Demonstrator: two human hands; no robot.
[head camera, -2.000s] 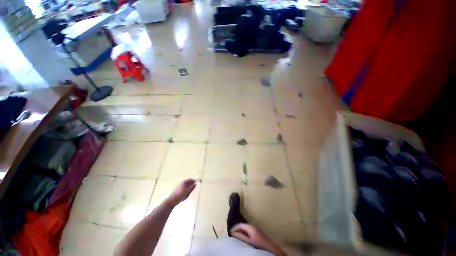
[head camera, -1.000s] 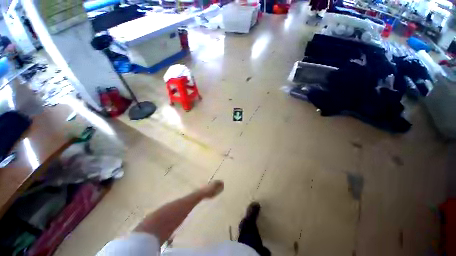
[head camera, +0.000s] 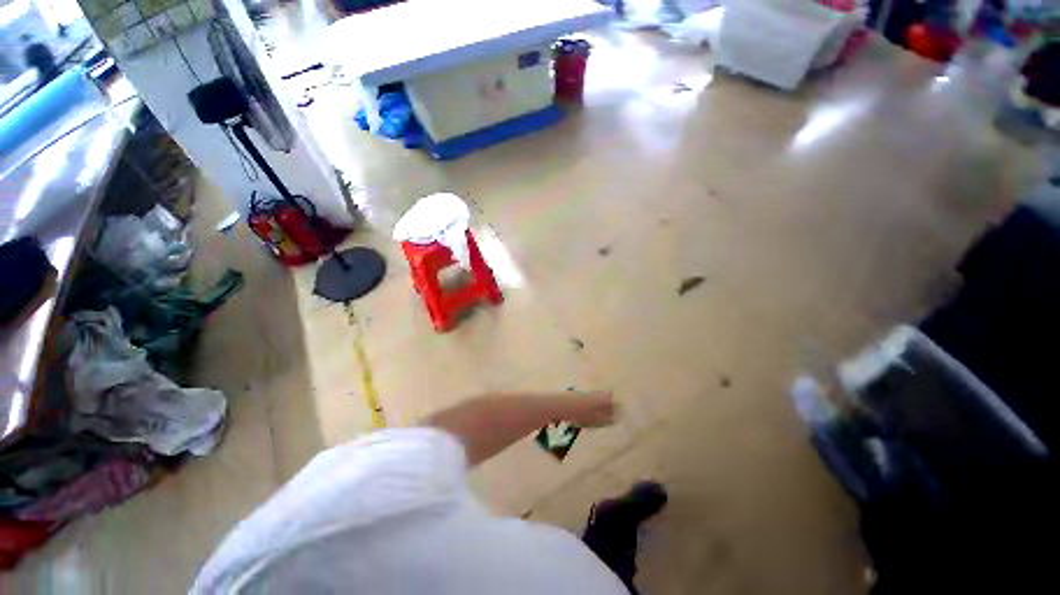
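My left hand (head camera: 595, 409) is in front of my body at the lower middle, small and blurred, with the forearm reaching right from a white sleeve. I see nothing held in it, but I cannot tell how its fingers are set. It is over the tiled floor, beside a dark green floor marker (head camera: 559, 438). My right hand is not in view. A red plastic stool (head camera: 451, 285) with a white cover (head camera: 432, 219) stands on the floor ahead.
A round-based black stand (head camera: 350, 276) and fire extinguishers (head camera: 291, 229) are by a pillar. Cloth (head camera: 140, 389) spills from under the left table. A white-topped table (head camera: 477, 33) is ahead. A pale crate (head camera: 942, 389) and dark cloth (head camera: 988, 291) are at right.
The view has moved forward and turned left. The stool, stand and pillar are nearer. My left arm has swung across to the right. My right hand, seen two seconds ago, is out of view.
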